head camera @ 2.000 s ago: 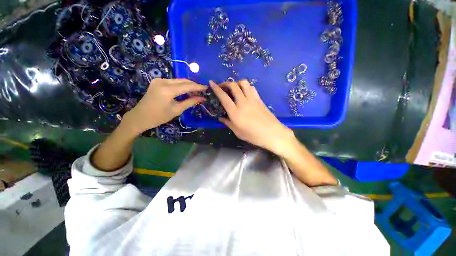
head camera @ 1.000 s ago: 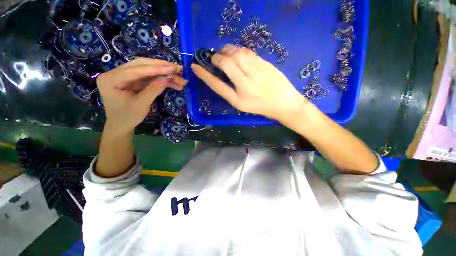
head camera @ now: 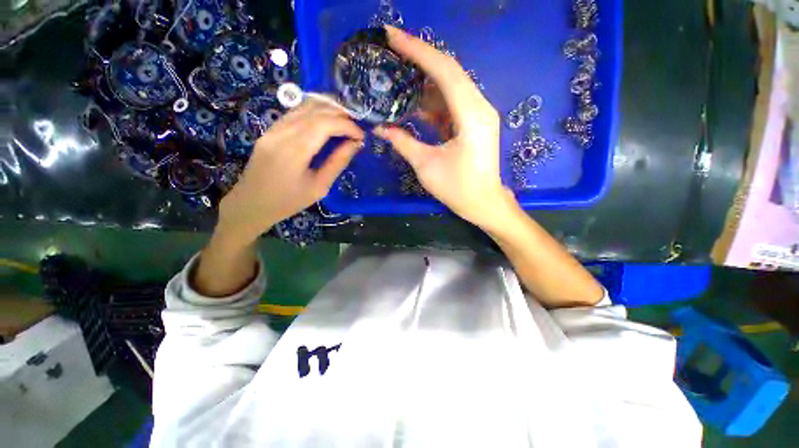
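Observation:
A round black unit (head camera: 378, 80) with a pale central ring is held face up over the left part of the blue tray (head camera: 604, 188). My right hand (head camera: 460, 131) grips its right side, fingers at the top edge and thumb near the lower edge. My left hand (head camera: 293, 166) is at its lower left, with thumb and fingertips pinched close to the rim; whether they hold a wire or a spring is too small to tell. A white disc (head camera: 289, 94) on a thin white lead sticks out left of the unit, above my left hand. Springs (head camera: 529, 150) lie in the tray.
A pile of wired round units (head camera: 144, 77) lies left of the tray, with one unit (head camera: 300, 226) near the bench's front edge. Spring clumps (head camera: 581, 83) line the tray's right side. A pink carton (head camera: 771, 210) is at right. A blue stool (head camera: 731, 372) stands below.
The unit has turned from edge-on under my right hand to face up. My left hand has moved right to its lower rim. The white disc now shows beside it.

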